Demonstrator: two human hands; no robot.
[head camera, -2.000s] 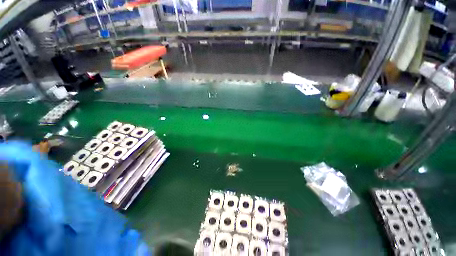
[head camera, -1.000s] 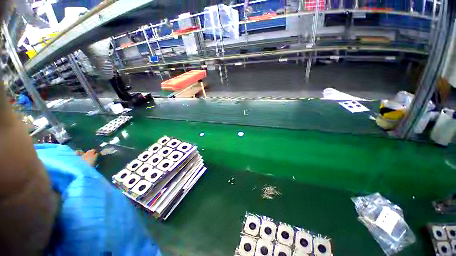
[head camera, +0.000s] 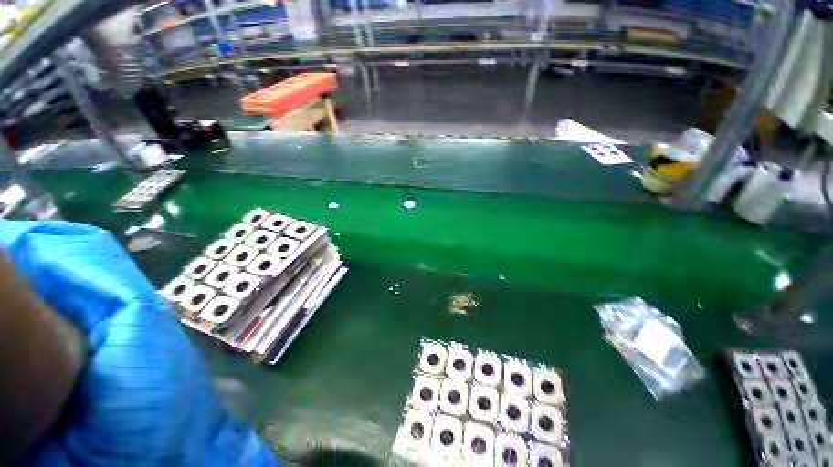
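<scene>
Neither of my hands can be made out. A panel of pale square units with dark round centres (head camera: 485, 402) lies flat at the bottom, cut off by the edge. A loose heap of small tan pins (head camera: 462, 303) lies beyond it. A thick leaning panel stack (head camera: 242, 264) stands at the left, with units on top and layered edges below. A dark-edged second panel (head camera: 784, 412) lies at the right, cut off by the edge.
A person's blue sleeve (head camera: 137, 351) fills the lower left. A clear plastic bag (head camera: 653, 347) lies right of the pins. Another panel (head camera: 150, 190) is at far left. Metal posts (head camera: 744, 114) rise at the right. An orange-red stool (head camera: 290, 93) stands beyond the bench.
The camera view has shifted, bringing more of the near panel and right-hand panel back in than one second ago. The fingers seen beyond the blue sleeve no longer show.
</scene>
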